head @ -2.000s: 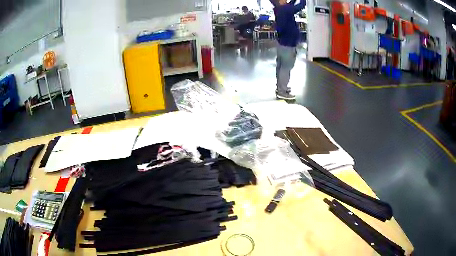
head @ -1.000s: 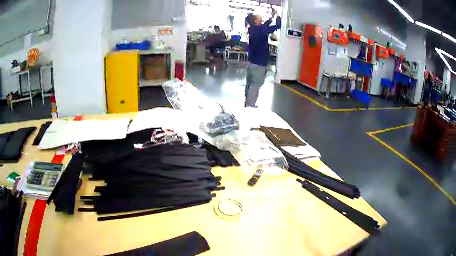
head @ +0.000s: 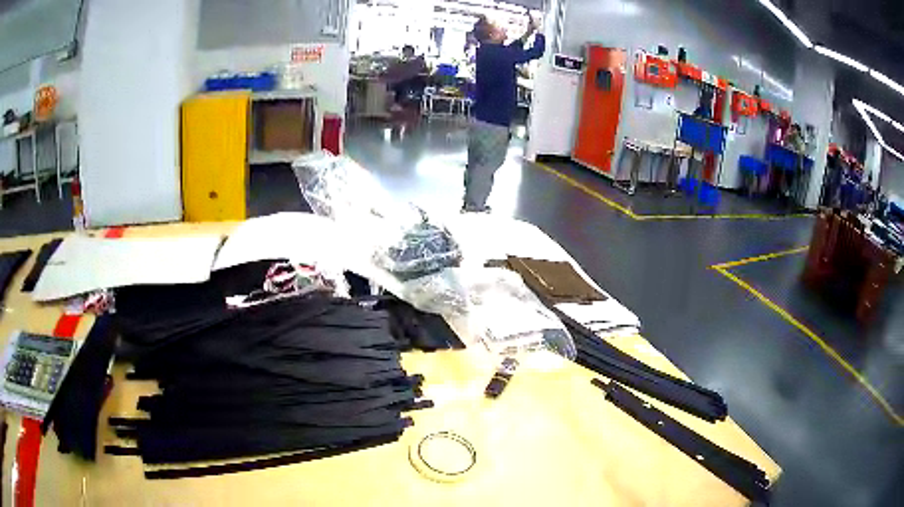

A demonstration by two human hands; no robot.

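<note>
A wide pile of black strips (head: 268, 376) lies on the pale wood-coloured table (head: 535, 446), its strips mostly side by side with uneven ends. One strip lies along its near edge. A cream-yellow ring, perhaps a tape roll (head: 443, 456), lies flat to the right of the pile. A small dark object (head: 502, 377) lies behind the ring. More black strips (head: 644, 371) and a strip piece with light dots (head: 689, 441) lie at the right table edge. Neither my left hand nor my right hand is in view.
A calculator (head: 38, 370) and red tape (head: 28, 451) are at left. White sheets (head: 129, 263), a red-white-black patterned bunch (head: 287, 283), clear plastic bags (head: 515, 315) and a brown piece (head: 555, 279) lie behind. A person (head: 493, 109) stands beyond the table with raised arms.
The view has shifted. The flat black band seen at the near table edge one second ago is out of view. The ring and piles look unmoved on the table.
</note>
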